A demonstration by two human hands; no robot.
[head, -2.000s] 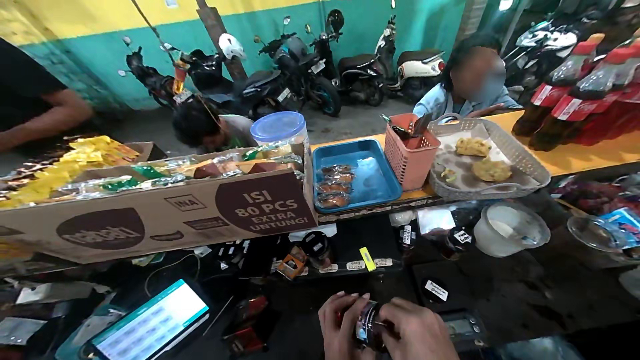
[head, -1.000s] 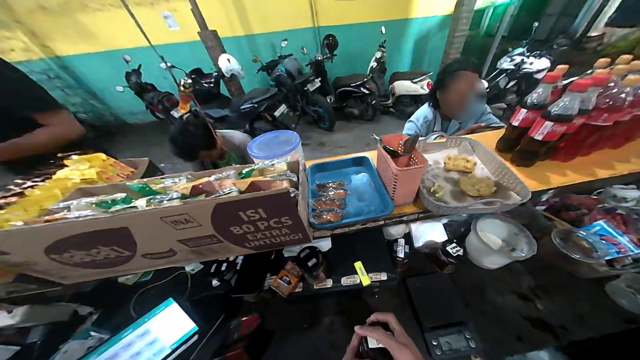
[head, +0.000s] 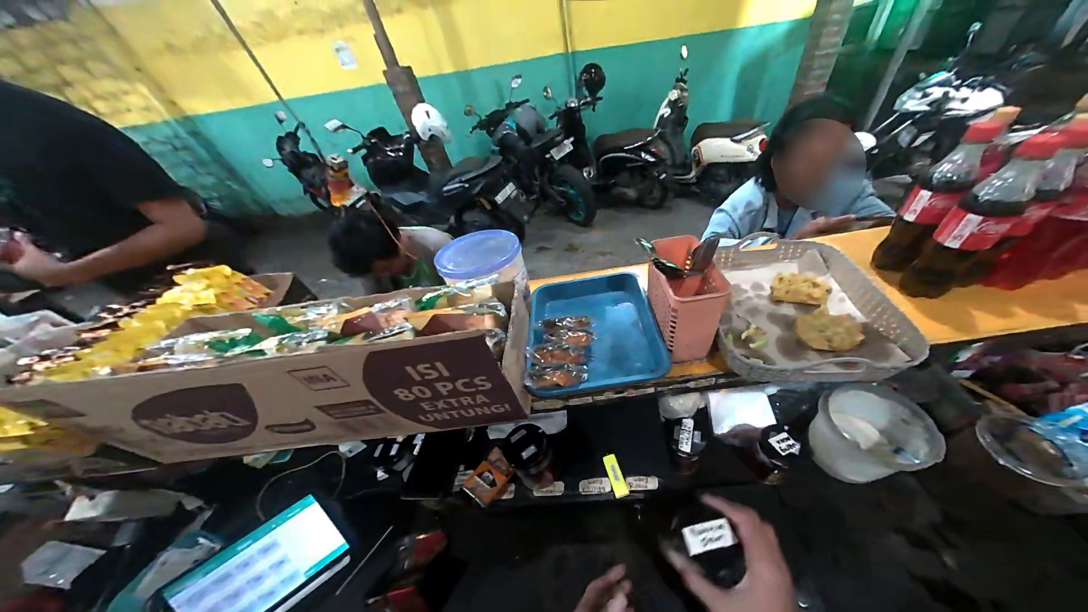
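Note:
In the lower right of the head view, my right hand (head: 752, 561) is closed around a small dark jar (head: 710, 537) with a white handwritten label on its lid. My left hand (head: 606, 590) is at the bottom edge, left of the jar and apart from it; only a few bent fingers show and I see nothing in them. Above, a labelled small jar (head: 687, 440) and another dark jar (head: 775, 450) stand on the black work surface. A dark-lidded jar (head: 527, 452) stands further left, beside an orange packet (head: 488, 478). A yellow strip (head: 615, 476) lies between them.
A snack carton (head: 280, 399), a blue tray (head: 625, 340), a pink utensil basket (head: 690, 314) and a grey basket of fritters (head: 892, 361) line the ledge, with cola bottles (head: 977, 212) at right. A plastic tub (head: 875, 438) and a lit tablet (head: 255, 561) are nearer. Several people are beyond or beside the ledge.
Two seconds ago both hands were together on a small jar. Now the left hand is apart from it, and the right hand holds the jar with its labelled lid showing.

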